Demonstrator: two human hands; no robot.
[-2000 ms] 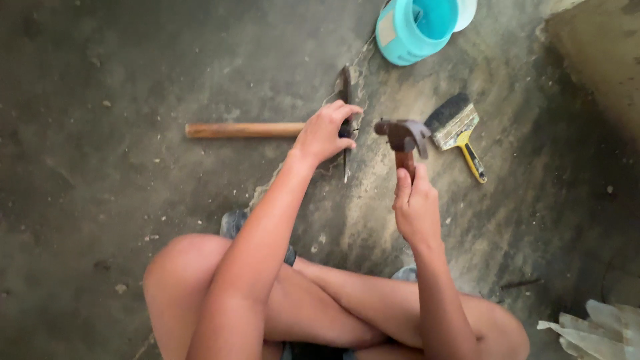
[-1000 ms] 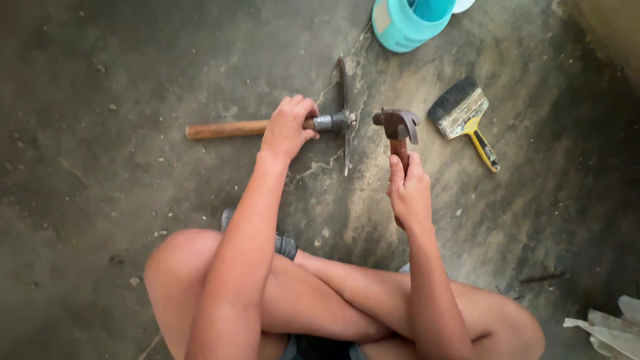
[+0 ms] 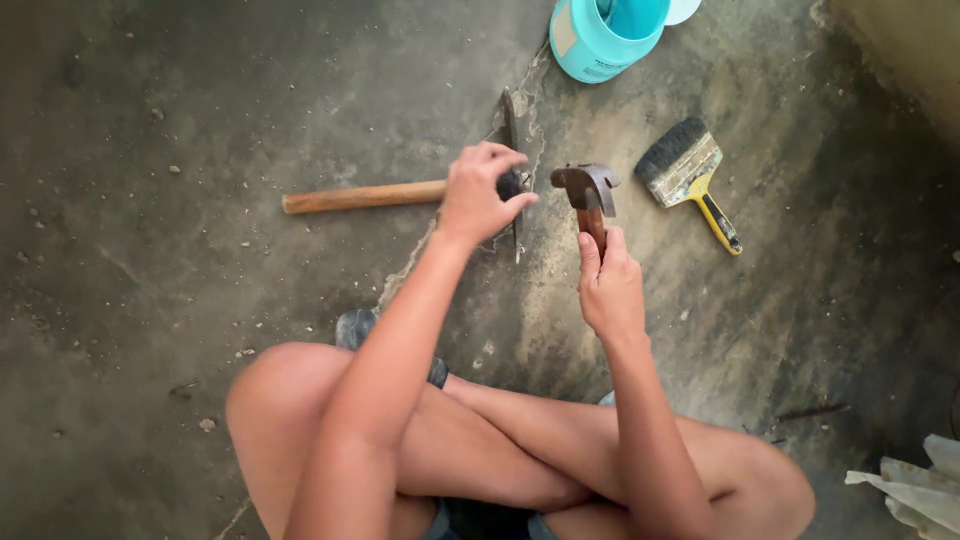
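Note:
A pick hammer with a wooden handle (image 3: 364, 196) lies on the concrete floor, its long narrow metal head (image 3: 510, 124) pointing up and down in view. Over the joint of handle and head is my left hand (image 3: 480, 191), thumb and fingers spread around a dark part at the head; whether they touch it is unclear. My right hand (image 3: 613, 285) grips the wooden handle of a claw hammer (image 3: 589, 187), whose metal head is raised to the right of the pick's head. A wide paintbrush (image 3: 679, 161) with dark bristles and a yellow and black handle lies farther right.
An open turquoise plastic jar (image 3: 581, 56) bearing writing stands at the top, beside a white round lid (image 3: 682, 9). Cracks and small debris mark the floor. My crossed legs (image 3: 510, 442) fill the bottom. Pale crumpled sheets (image 3: 911, 484) lie at the lower right, and a thin stick (image 3: 814, 412) nearby.
My left hand has moved right along the pick's handle to its head, where it also was two seconds ago. My right hand still holds the claw hammer.

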